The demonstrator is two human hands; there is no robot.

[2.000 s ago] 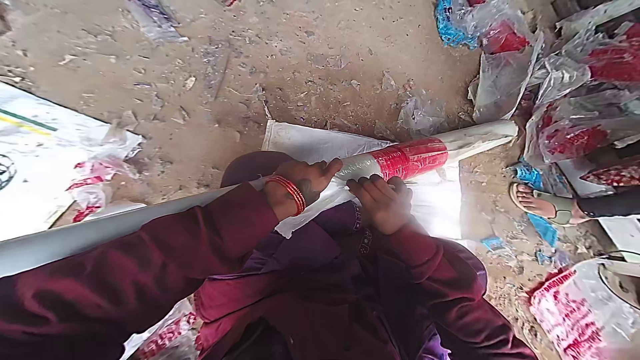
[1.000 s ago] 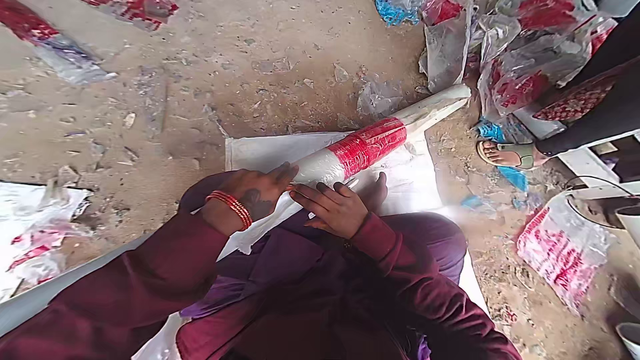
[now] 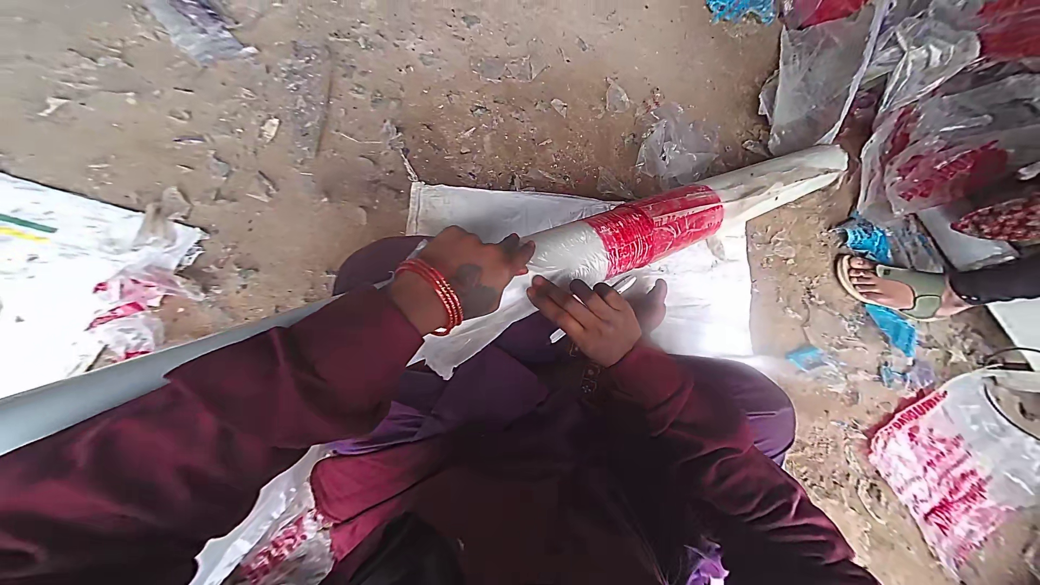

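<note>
A long pale pipe [image 3: 162,357] lies slantwise over my lap, its far part covered in clear plastic film [image 3: 569,253]. Around that part sits a band of red printed plastic [image 3: 658,230]. My left hand [image 3: 471,276], with red bangles at the wrist, is curled on the film left of the red band, its fingertips pinching the film's edge. My right hand [image 3: 593,317] lies just below the pipe with bent fingers against the film; a thin white strip shows by its fingers. Whether it grips anything is unclear. Beneath the pipe is a white sheet [image 3: 707,317].
Plastic bags with red contents [image 3: 942,162] are heaped at the upper right. Another person's sandalled foot [image 3: 894,288] stands near blue plastic scraps [image 3: 894,329]. A red-and-white printed bag [image 3: 942,463] lies lower right, and a white sheet [image 3: 65,284] is at the left.
One second ago my right fingers lay over the film close to my left hand; now they are bent at the pipe's lower side. The view has shifted.
</note>
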